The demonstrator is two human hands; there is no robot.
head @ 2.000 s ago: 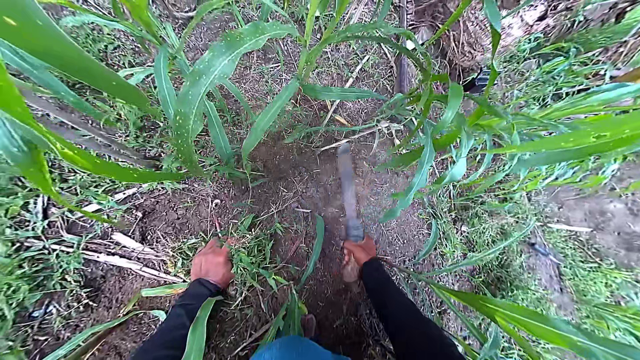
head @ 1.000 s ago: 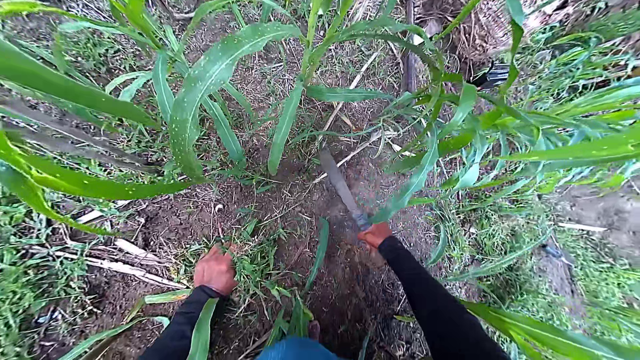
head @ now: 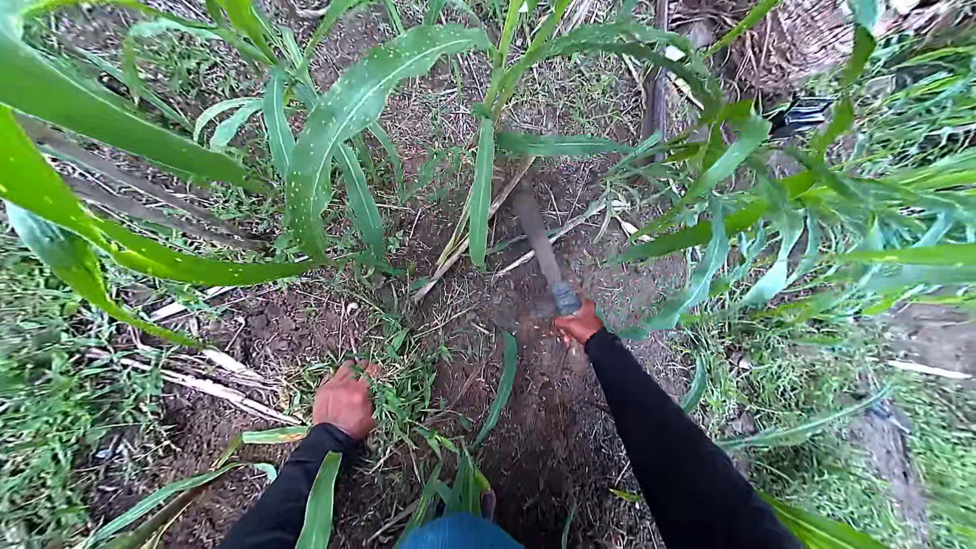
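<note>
My right hand (head: 579,322) is closed round the grip of a long flat-bladed hand tool (head: 540,240), perhaps a machete; the blade is blurred and points up and slightly left over bare soil. Its far end lies near the base of a maize-like plant (head: 497,84). My left hand (head: 345,399) is down in low green weeds (head: 396,374) at the lower left, its fingers partly hidden among them, so whether it grips any is unclear. Black sleeves cover both arms.
Long green leaves (head: 145,255) reach in from the left, and more foliage (head: 793,213) crowds the right. Dry stalks (head: 221,393) lie beside my left hand. A dark striped object (head: 804,114) rests at the upper right. Blue cloth (head: 457,534) shows at the bottom edge.
The blade has swung from upright to tilted left, and my right hand has moved forward since the last frame. My left hand has stayed low among the weeds.
</note>
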